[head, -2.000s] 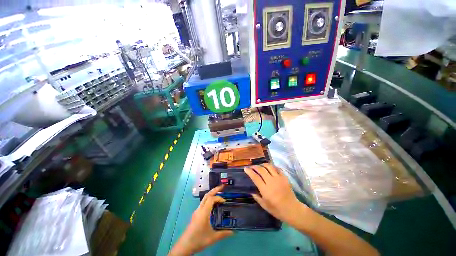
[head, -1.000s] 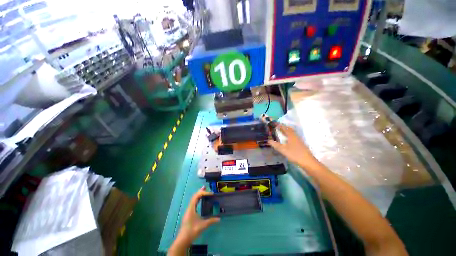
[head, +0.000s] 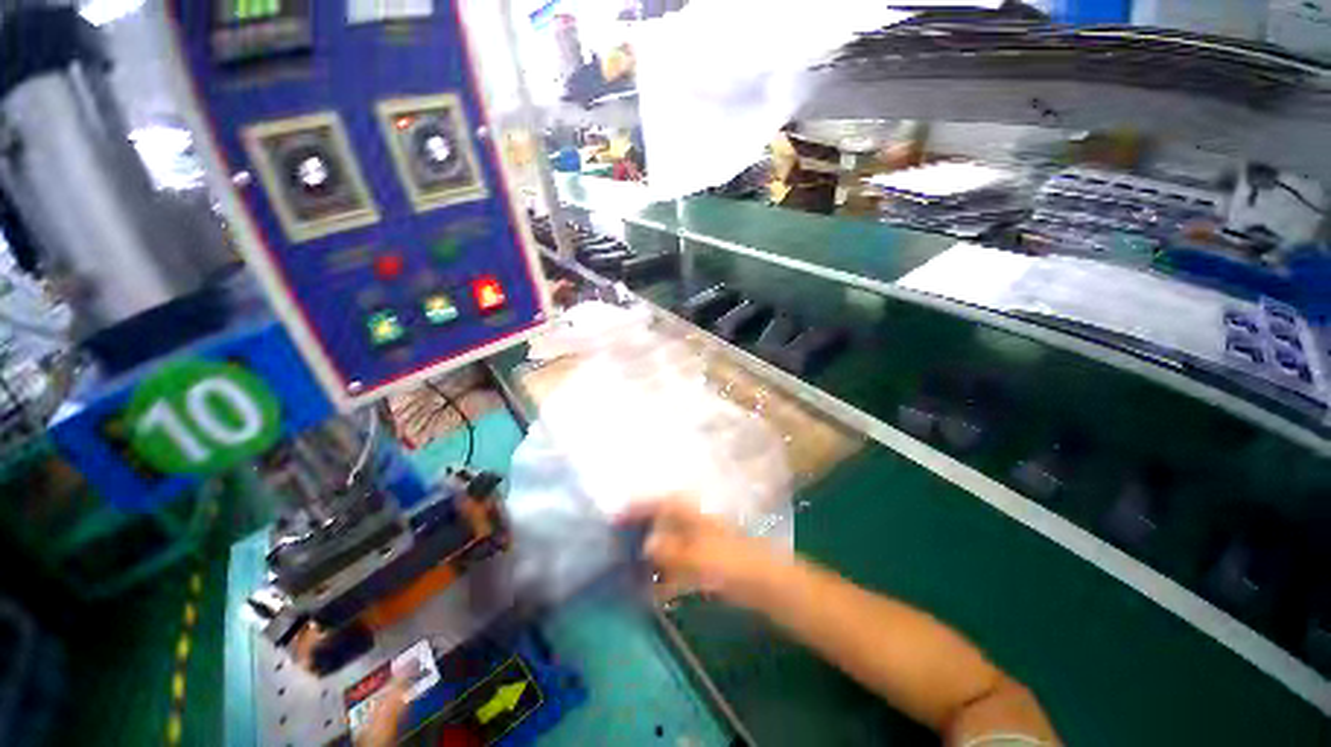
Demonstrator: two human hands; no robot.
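My right hand (head: pixel 683 547) is blurred, right of the press, over the near edge of the clear plastic. It grips a dark, blurred thing (head: pixel 631 534) that looks like a black housing. My left hand (head: pixel 383 718) is small, blurred and cut off by the bottom edge, at the front of the fixture base plate (head: pixel 299 701); its grip cannot be told. A dark housing (head: pixel 435 534) lies on the orange-brown fixture (head: pixel 415 595), close under the press head (head: pixel 333 543).
The blue control box (head: pixel 350 190) stands above the press. Clear plastic (head: pixel 642 423) covers a brown board (head: pixel 796 423) right of the press. Beyond it runs a green conveyor (head: pixel 934 504) with a row of dark workpieces (head: pixel 796 343). A yellow arrow panel (head: pixel 504 701) is at bottom.
The view has swung right. My right hand has left the fixture and moved right, now with a dark thing in it. My left hand is now mostly out of view.
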